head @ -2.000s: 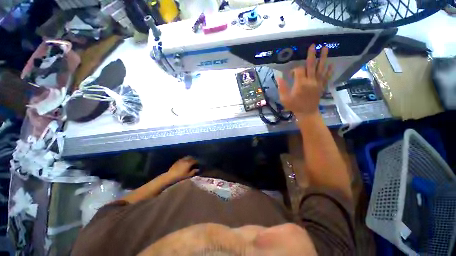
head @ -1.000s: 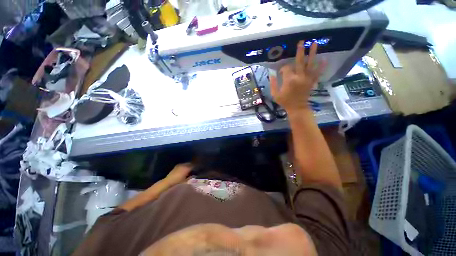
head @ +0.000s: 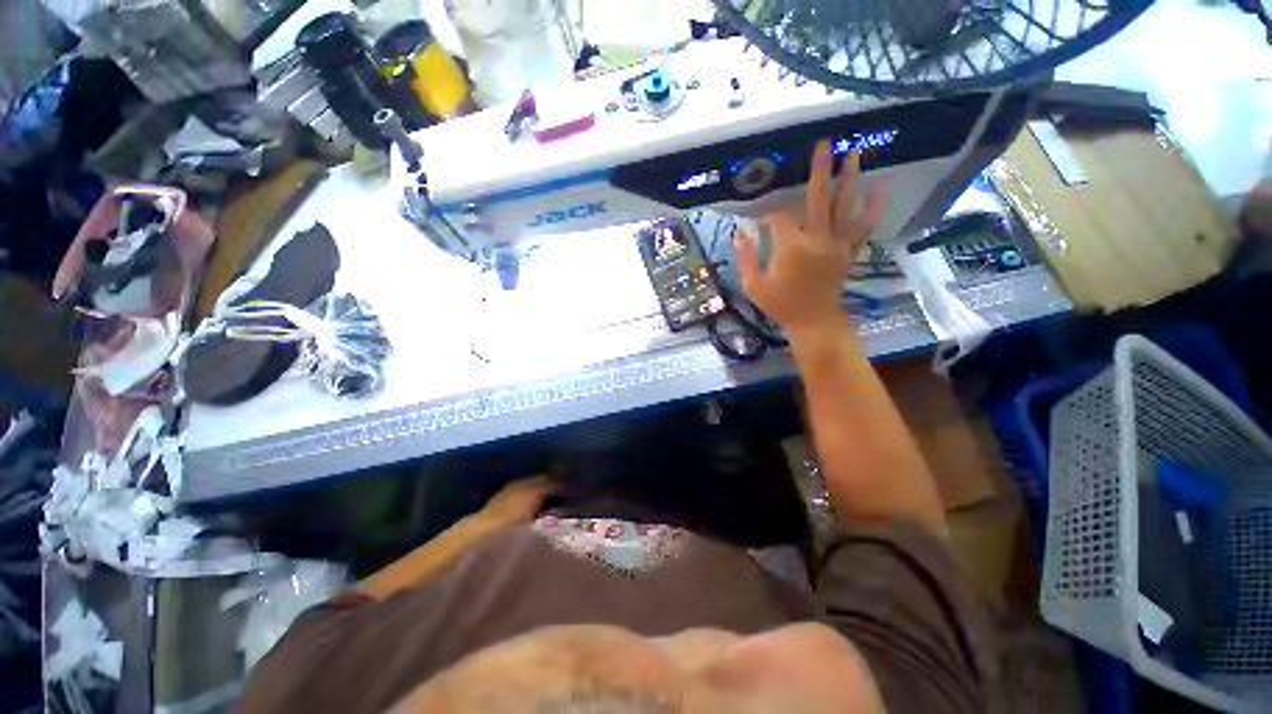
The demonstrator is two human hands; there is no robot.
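Note:
The white JACK sewing machine [head: 558, 212] stands on the white table. My right hand [head: 805, 265] is raised with spread fingers, fingertips at the dark control panel [head: 781, 170] beside its lit blue digits. It holds nothing. My left hand [head: 519, 498] is low below the table's front edge, partly in shadow; its fingers cannot be made out. The needle area [head: 506, 265] is in bright glare, with no fabric visible under it. Dark curved panels [head: 230, 366] lie at the table's left, partly under a clear plastic bundle with pale strands [head: 339, 342].
A phone [head: 679, 272] and scissors [head: 739, 335] lie right of the needle. A black fan guard [head: 935, 42] overhangs the machine. White scraps [head: 119, 509] and a pink container [head: 188, 223] are at left. Brown card [head: 1116, 209] and a light grey basket [head: 1095, 502] are at right.
The view has shifted and tilted slightly. My right hand stays raised at the control panel, with its fingertips slightly left of where they were. My left hand stays below the table edge.

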